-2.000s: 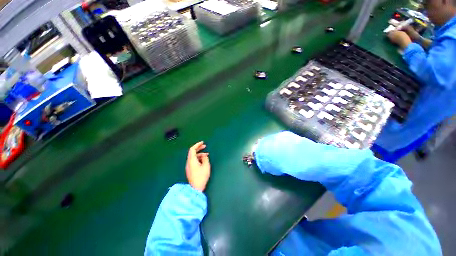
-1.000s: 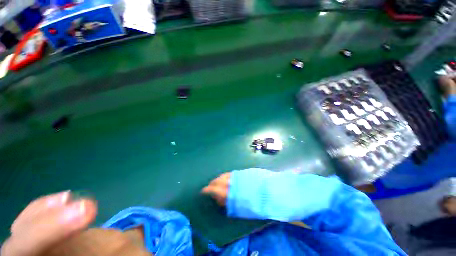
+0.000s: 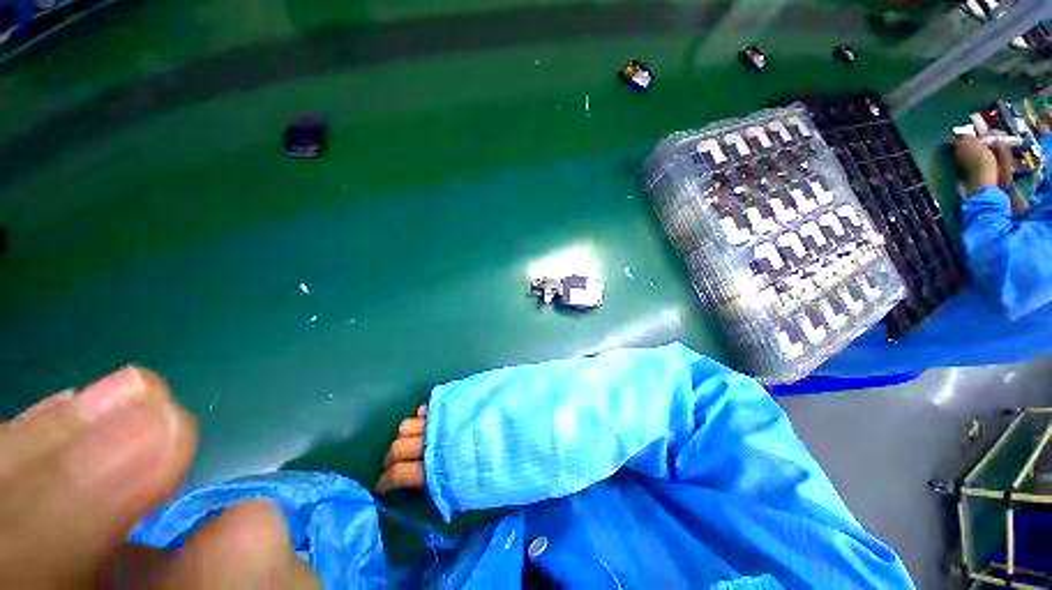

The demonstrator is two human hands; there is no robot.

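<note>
A small module with a white-faced part and a dark-and-metal end lies on the green bench in front of me. My left hand is large, blurred and cut off at the lower left, close to the camera; whether it holds anything is hidden. My right hand is at the bench's near side, left of and nearer than the module. The blue sleeve covers most of it; only curled fingers show, and what is under them is hidden. A black housing lies face down at the upper left.
A stack of clear blister trays with white-and-dark modules stands right, beside a black parts tray. Open housings lie farther back. Another person's hands work at upper right. A metal-framed rack stands on the floor.
The view has swung down, so the blue unit is gone. My left hand has come from over the bench up close to the camera. My right hand has moved from the module towards the near edge.
</note>
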